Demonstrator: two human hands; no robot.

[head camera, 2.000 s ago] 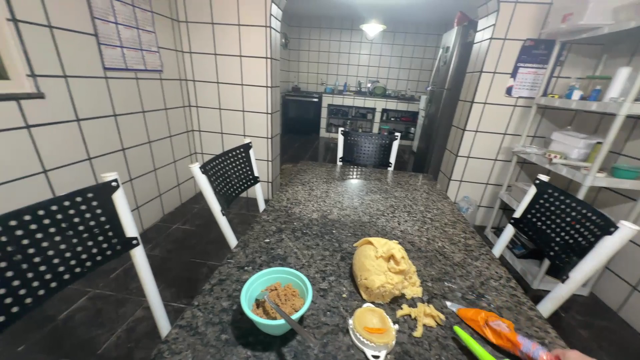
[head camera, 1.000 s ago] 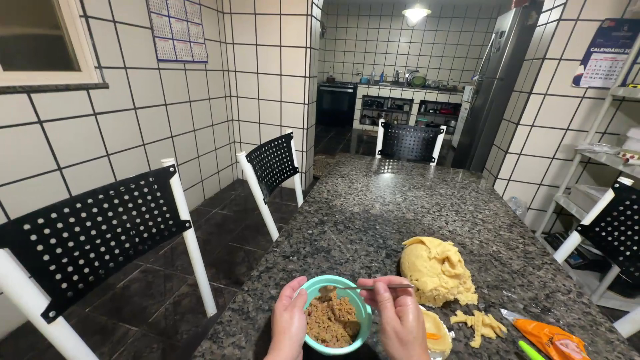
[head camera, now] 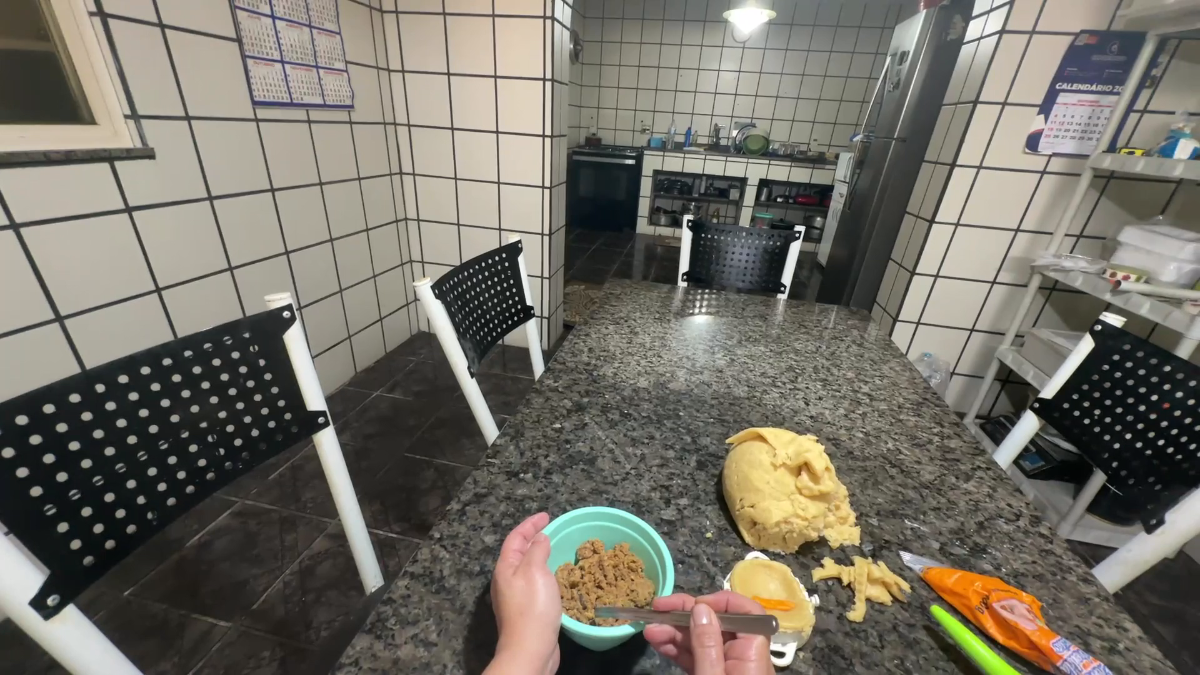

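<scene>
My left hand [head camera: 527, 595] cups the left side of a turquoise bowl [head camera: 662, 553] that holds a brown crumbly filling [head camera: 605, 577]. My right hand [head camera: 708, 637] grips the handle of a metal spoon [head camera: 689, 619], whose tip is in the filling. Just right of the bowl lies a white pastry mold [head camera: 786, 649] lined with dough [head camera: 764, 581], with an orange strip of filling on it. Behind it rests a large lump of yellow dough [head camera: 787, 487], with dough scraps [head camera: 862, 581] beside the mold. At the right are an orange piping bag [head camera: 1008, 614] and a bright green utensil [head camera: 966, 642], its kind unclear.
The speckled granite table [head camera: 656, 403] runs away from me. Black perforated chairs stand at its left [head camera: 159, 441], far end [head camera: 741, 255] and right [head camera: 1130, 422]. A shelf unit [head camera: 1059, 272] is at the right; a refrigerator [head camera: 881, 159] stands farther back.
Both hands were away from the bowl two seconds ago, when the spoon rested in it. Since one second ago, the spoon's handle has come down lower, across the bowl's near right rim.
</scene>
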